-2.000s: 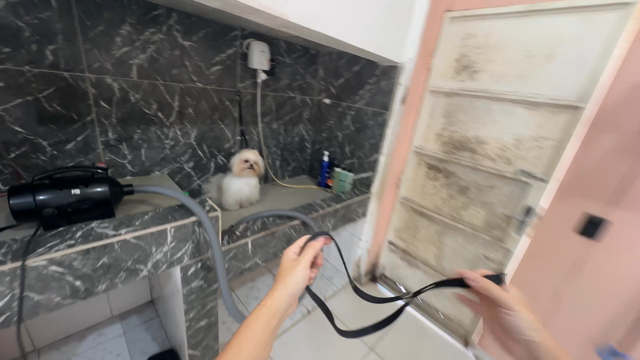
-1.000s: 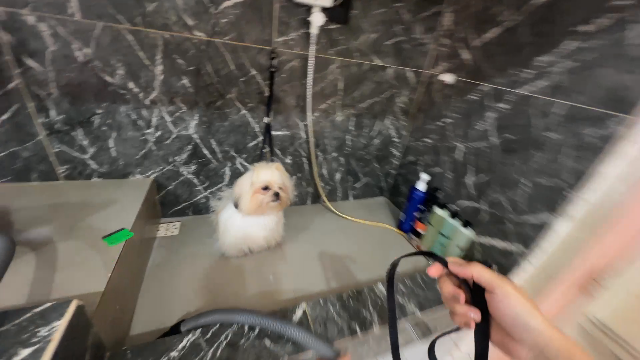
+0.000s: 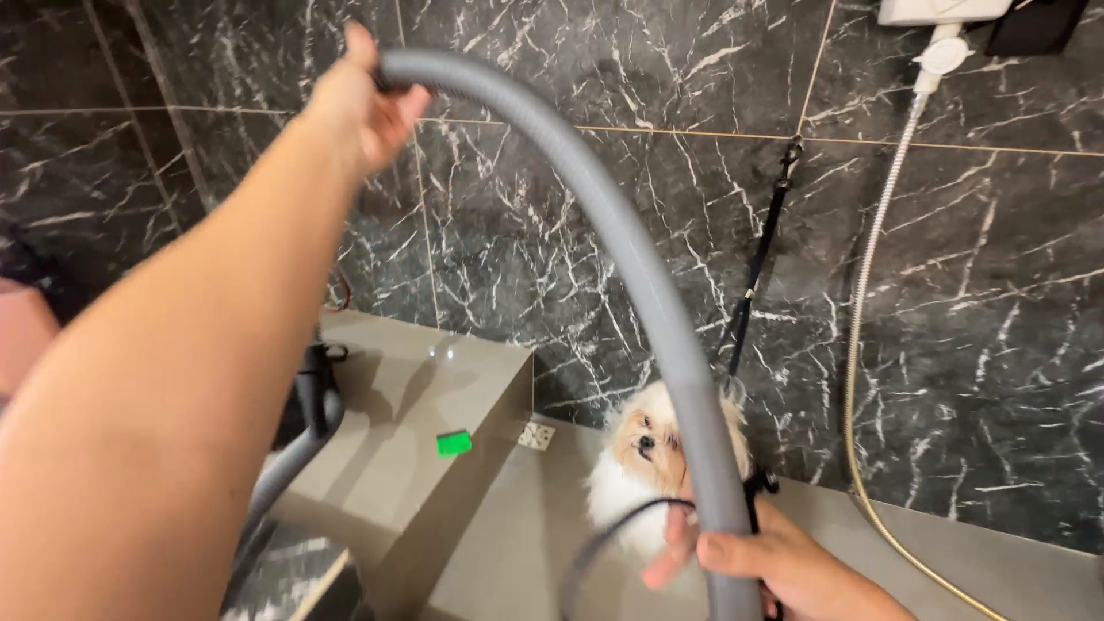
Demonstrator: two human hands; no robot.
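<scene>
A thick grey flexible hose [image 3: 617, 216] arches across the view. Up at the left, my left hand [image 3: 358, 112] grips its upper end. Low on the right, my right hand [image 3: 742, 552] holds the hose's lower part, with a black strap [image 3: 595, 543] looped beside the fingers. Behind the hose, a small white and cream dog [image 3: 642, 457] sits in the tiled basin, its face and body partly hidden. A black tether [image 3: 763, 250] runs from a wall hook down to the dog's neck area.
Left of the dog is a raised tiled ledge [image 3: 405, 379] with a green comb-like item [image 3: 454, 442]. The black dryer's hose fitting [image 3: 317, 388] is beyond my left forearm. A metal shower hose [image 3: 854, 345] hangs from a white wall heater [image 3: 940, 10]. A drain cover [image 3: 536, 435] lies in the basin's corner.
The grey hose, lying low one second ago, is now lifted in both my hands. My left hand has come into view. The black strap remains at my right hand. The view has moved closer.
</scene>
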